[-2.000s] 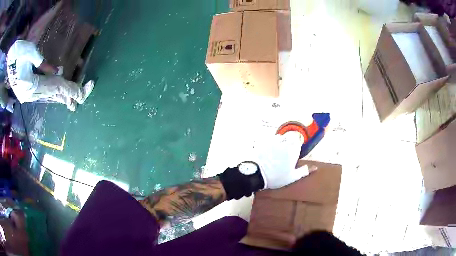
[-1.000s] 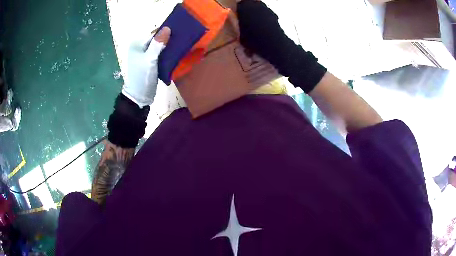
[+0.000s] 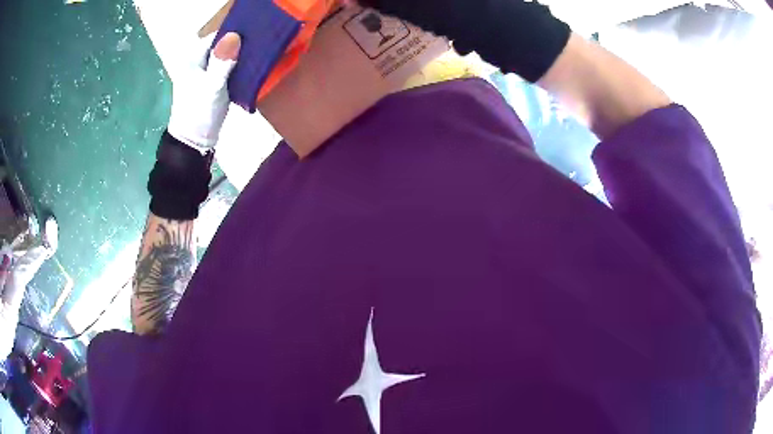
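Observation:
A brown carton point(image 3: 326, 91) with a black wine-glass mark is tilted against the front of the purple garment, its upper part cut off by the top edge. My left hand point(image 3: 203, 93), in a white glove with a bare thumb tip, is closed on the blue-purple and orange tape dispenser point(image 3: 258, 47), which lies against the carton's left side. My right hand point(image 3: 405, 7), in a black knit sleeve, is at the carton's upper right; its fingers are cut off by the top edge, so its grip cannot be seen.
The white worktable point(image 3: 657, 63) shows at the right, overexposed. A green floor point(image 3: 76, 93) lies at the left, with a dark cable point(image 3: 63, 337). Part of a person in white point(image 3: 21, 271) and red items point(image 3: 52, 377) are at the left edge.
The left hand moved from the carton lying on the table to holding the tape dispenser. Since one second ago, carton, dispenser and both hands have shifted up in the view, and the wine-glass mark shows more clearly.

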